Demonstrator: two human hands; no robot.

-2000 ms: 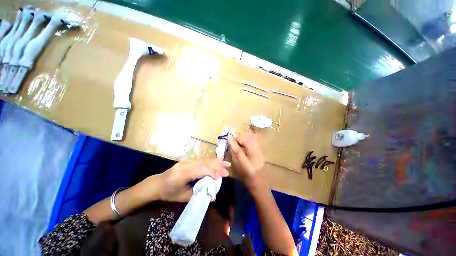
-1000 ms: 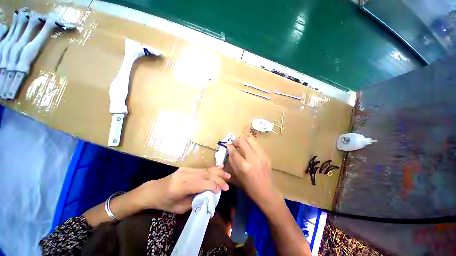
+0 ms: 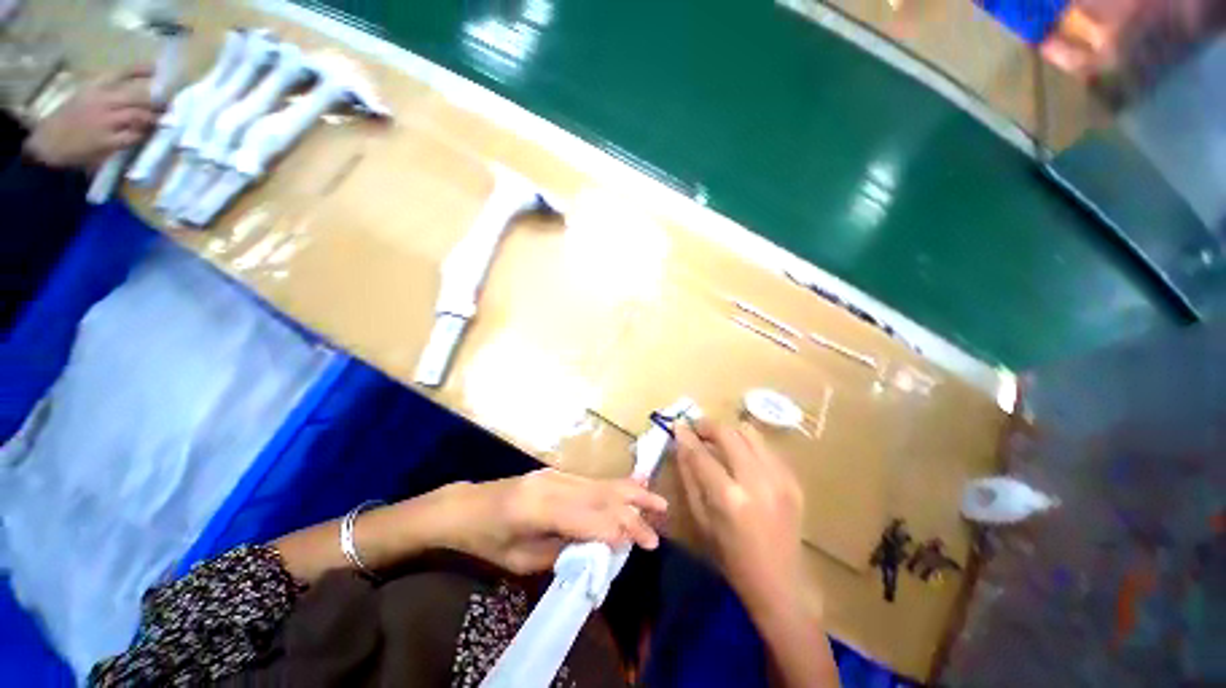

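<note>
A pale handle-like moulding point(image 3: 649, 454) lies under my left hand, its narrow head pointing away from me, with a white wrap point(image 3: 581, 575) around its wide end. My left hand point(image 3: 578, 519) is closed round its middle. A dark curved strip point(image 3: 663, 423) sits at the head. The fingertips of my right hand point(image 3: 733, 487) touch the head beside the strip; whether they pinch the strip is unclear. A small white glue dish point(image 3: 773, 407) with a thin stick point(image 3: 823, 413) lies beyond my right hand. A loose pile of dark strips point(image 3: 890, 554) is at the right.
Another moulding point(image 3: 471, 269) lies on the cardboard-covered bench. Several more point(image 3: 249, 128) lie at the upper left, where another person's hand point(image 3: 101, 118) holds one. A white bottle point(image 3: 1006, 500) is at the right edge. Thin rods point(image 3: 766, 325) lie near the green belt point(image 3: 753, 148). A blue tote point(image 3: 256, 477) is at left.
The view has swung left, so the bench things sit further right and lower. Another person's hand has come into view at the upper left. My hands remain at the same moulding.
</note>
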